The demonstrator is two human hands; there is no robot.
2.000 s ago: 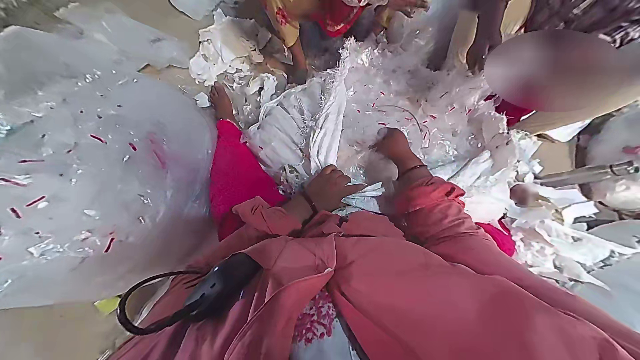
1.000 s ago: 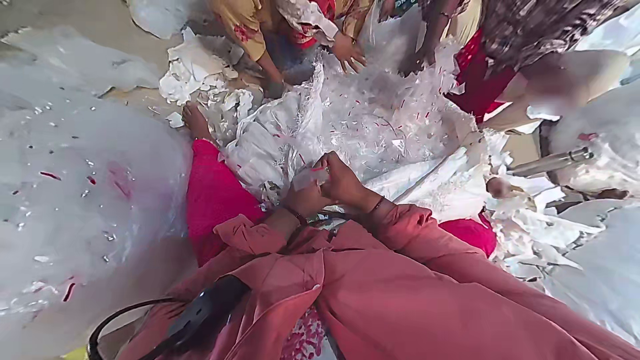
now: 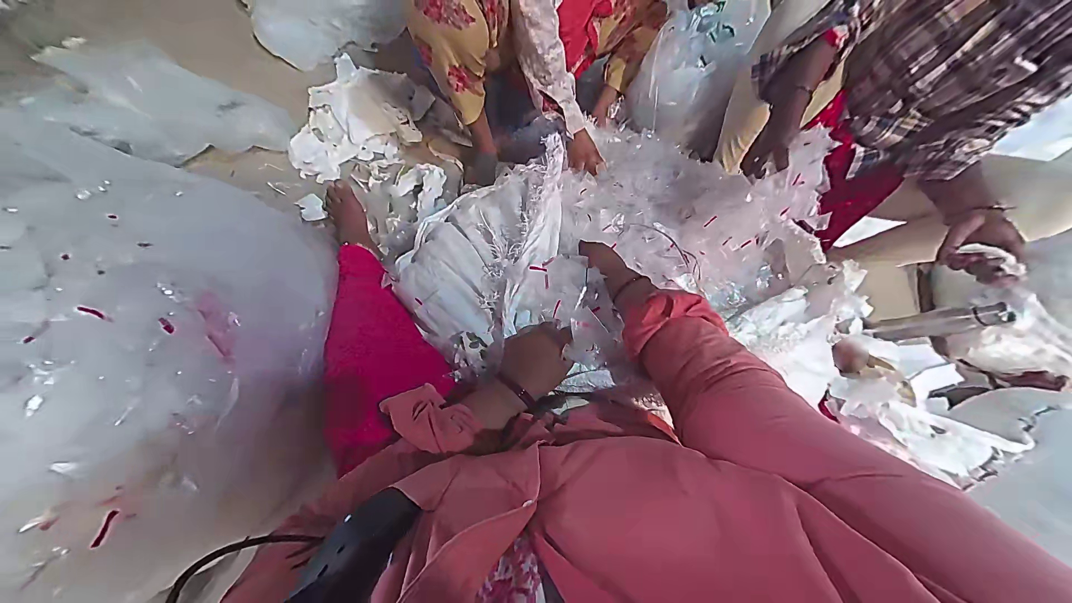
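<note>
My left hand is low over the near edge of a heap of clear plastic film scraps, its fingers curled; whether it grips film is too blurred to tell. My right hand reaches forward onto the heap, fingertips on or in the film, with its grip hidden. Just beyond my left hand lies a bunched white woven plastic sack with a frayed, twisted edge. Small red strips are scattered over the film.
Large clear plastic film bundles fill the left side. White torn scraps lie past my left foot. Co-workers' hands work at the heap's far side; another person's hand holds white material at right, near a metal pipe.
My hands were together over a small piece a second ago; now they are apart, the right one stretched forward onto the film. The far co-worker's hand has moved down onto the heap.
</note>
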